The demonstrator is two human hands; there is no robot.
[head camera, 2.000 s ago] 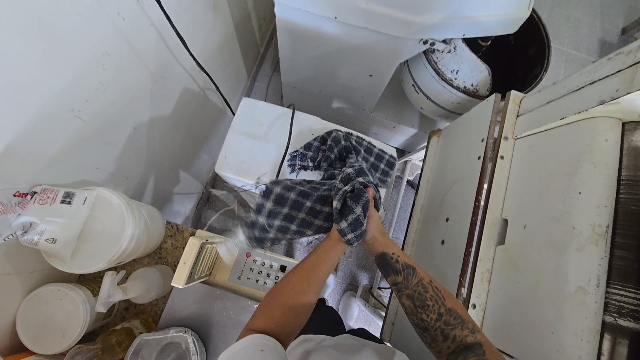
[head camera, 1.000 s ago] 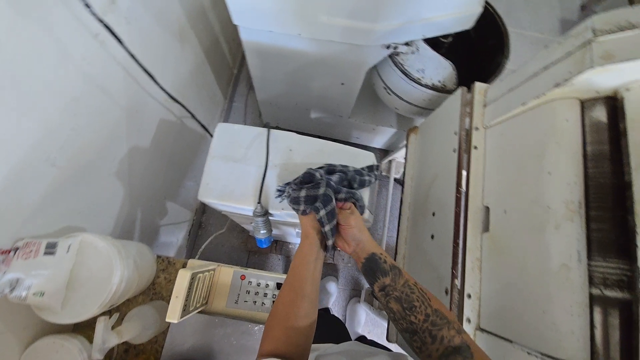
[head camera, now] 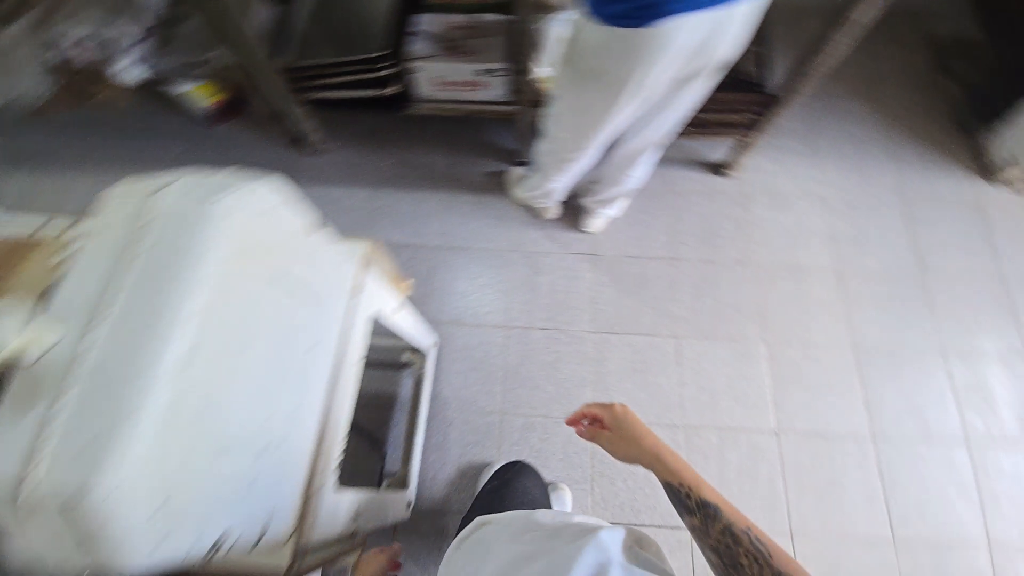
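My right hand (head camera: pixel 610 430) hangs over the tiled floor at the lower middle of the head view, its fingers loosely curled, and no object shows in it. The forearm behind it bears a tattoo. Only a small part of my left hand (head camera: pixel 378 560) shows at the bottom edge, beside the lower corner of a large white machine housing (head camera: pixel 200 344); the rest is hidden, so whether it holds anything cannot be told. The checked cloth is not in view. The picture is blurred.
The white housing, with a rectangular opening in its right side, fills the left. Grey floor tiles (head camera: pixel 672 296) lie ahead and right. A person in white trousers (head camera: pixel 632 104) stands ahead by a table with angled metal legs (head camera: pixel 808 72). Boxes (head camera: pixel 460 80) are stacked beneath it.
The view has swung to another part of the room. My hands, together on the checked cloth before, are now apart, and the cloth is out of view.
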